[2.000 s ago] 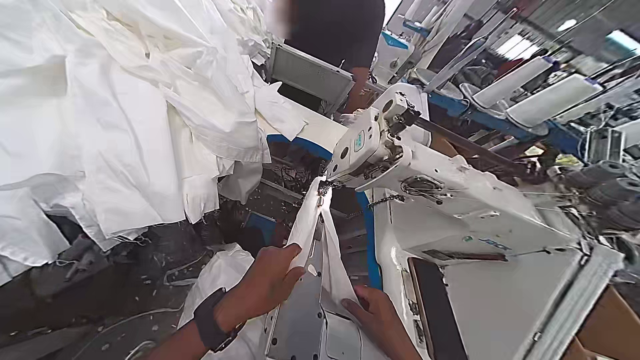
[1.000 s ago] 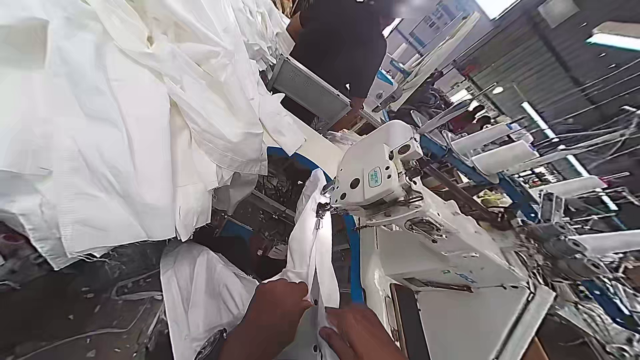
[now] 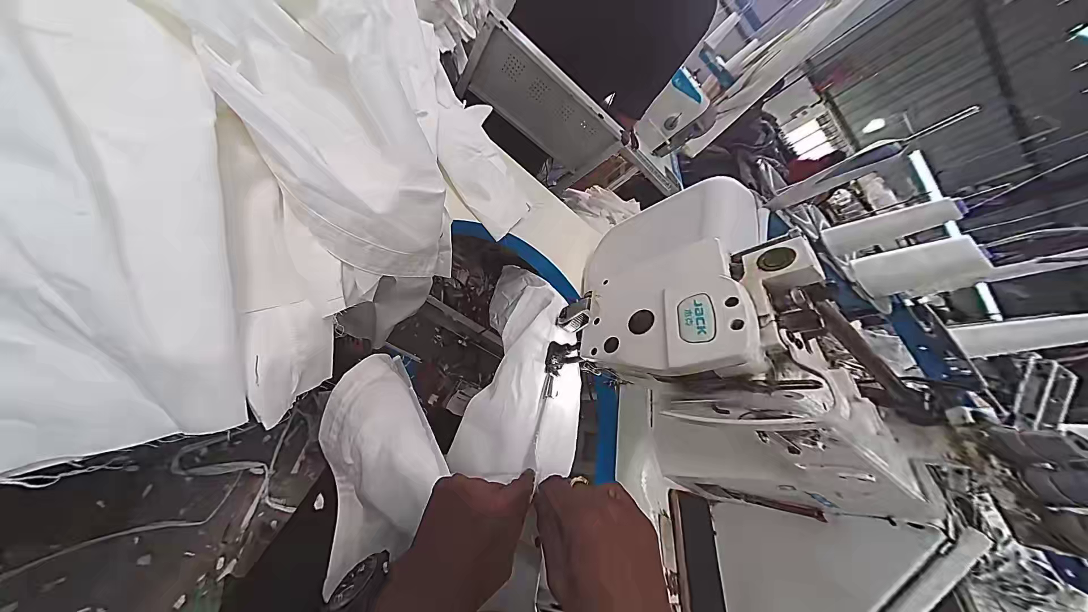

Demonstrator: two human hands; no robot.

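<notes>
White fabric [image 3: 510, 408] runs from under the needle and presser foot area [image 3: 561, 357] of a Jack industrial sewing machine [image 3: 671, 297] down to my hands. My left hand [image 3: 467, 535], with a dark watch at the wrist, pinches the fabric edges between thumb and fingers. Close beside it, nearly touching, my right hand [image 3: 595, 544] grips the same fabric and wears a ring. Another white fabric part [image 3: 374, 450] hangs left of my left hand. The fingertips' undersides are hidden.
A large heap of white fabric pieces [image 3: 127, 212] hangs at the left. Behind the machine are a grey metal box [image 3: 544, 93] and a person in dark clothing [image 3: 612, 42]. White thread cones [image 3: 918, 263] stand at the right. Thread scraps litter the floor [image 3: 119, 527].
Two seconds ago my hands were apart on two fabric strips; now they are together on the fabric. The sewing machine head appears larger as the view has shifted.
</notes>
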